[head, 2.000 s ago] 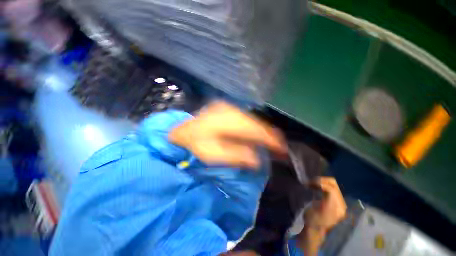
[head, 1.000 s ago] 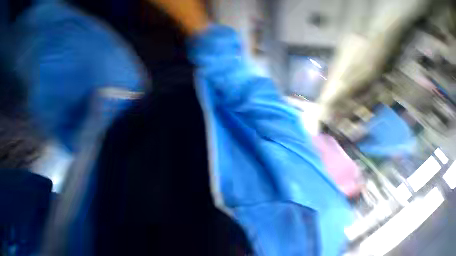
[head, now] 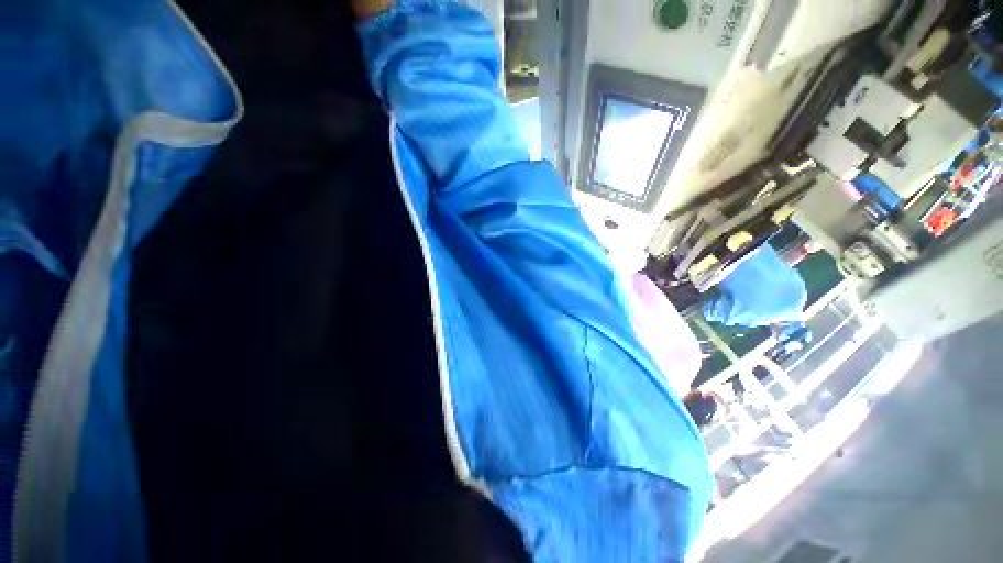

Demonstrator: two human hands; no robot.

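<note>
My blue smock sleeve [head: 528,253] runs up the middle of the view to a cuff at the top edge. A sliver of skin [head: 372,7] shows above the cuff, most likely my right wrist. The right hand itself is cut off by the frame. My left hand is not in view. My open smock with its pale zip edge [head: 83,319] and my dark clothing [head: 286,286] fill the left half. No held part or tool is visible.
A pale machine [head: 720,105] with a lit, grey-framed screen [head: 636,150] stands at upper right. Beyond are a person in a blue smock [head: 759,288], pink clothing [head: 663,330], white rails [head: 770,401], and grey floor [head: 891,451].
The view has swung off the green bench, yellow tool and both hands onto my torso and the room at right. Since one second ago the picture is sharper and the wrist sits higher, nearly out of frame.
</note>
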